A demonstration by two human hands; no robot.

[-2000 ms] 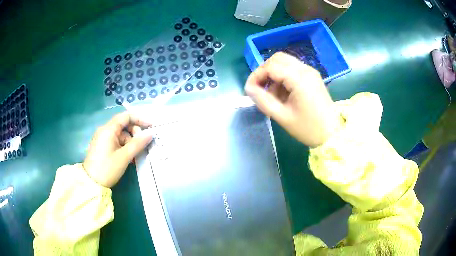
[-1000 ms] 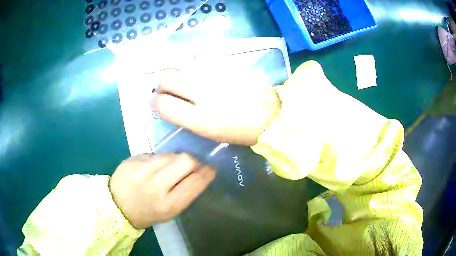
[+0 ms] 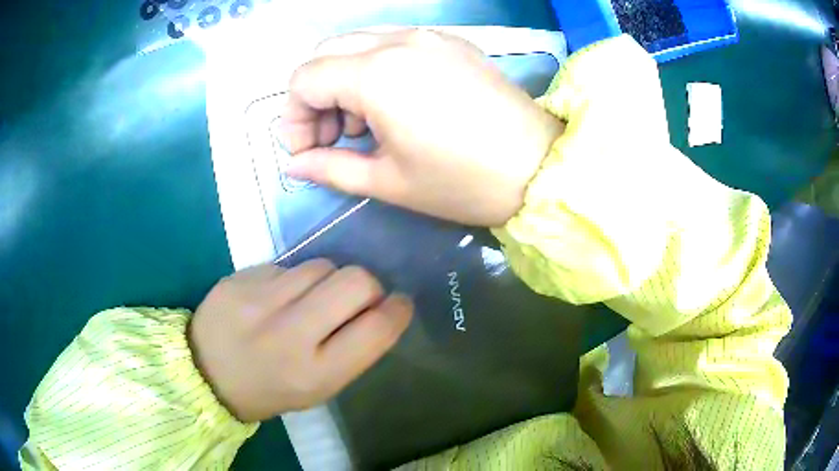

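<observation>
The tablet (image 3: 460,368) lies back up on a white foam sheet (image 3: 230,175), with the ADVAN lettering near its middle. A clear film with a straight slanted edge lies over part of its back. My right hand (image 3: 414,120) is over the camera bump (image 3: 296,175) at the tablet's upper left, thumb and fingers bent close to it. Whether a small part is between the fingertips cannot be told. My left hand (image 3: 299,336) rests on the tablet's left side with curled fingers; its fingertips are partly hidden.
The blue parts bin (image 3: 704,48) with small dark pieces is at the top right, cut off by the edge. A white square wipe (image 3: 705,114) lies below it on the green bench (image 3: 101,212). Black rings on a clear sheet (image 3: 210,13) show at the top left.
My right hand has moved from the blue bin to the camera bump. My left hand has moved from the tablet's upper left corner down its side. The view has shifted, and the white square has come into view.
</observation>
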